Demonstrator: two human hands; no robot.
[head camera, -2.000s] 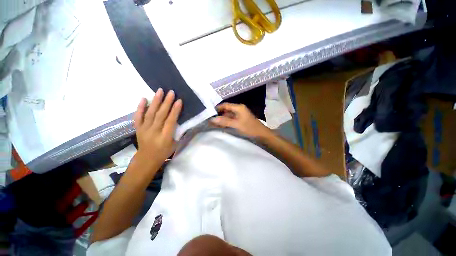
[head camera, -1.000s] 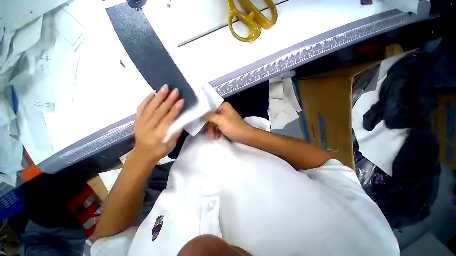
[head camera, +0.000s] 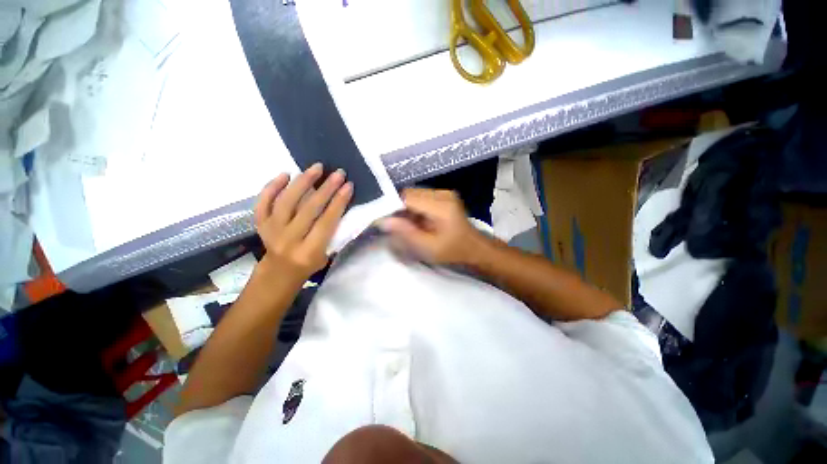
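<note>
A dark curved fabric strip with a white backing lies on the white table and reaches its front edge. The strip's far end runs out at the top of the view. My left hand rests with fingers spread on the strip's near end. My right hand is blurred at the table's edge, fingers bent together on a bit of dark material at the near edge of the backing. Yellow-handled scissors lie on the table to the right, their blades out of view.
A ruled strip runs along the table's front edge. Pale sheets are heaped at the left. A small brown square lies at the far right. Below are a cardboard box, dark fabric and a red object.
The backing's near end, folded up a second ago, now lies flatter beside the strip. My right hand has shifted slightly right and is blurred. My left hand stays on the strip.
</note>
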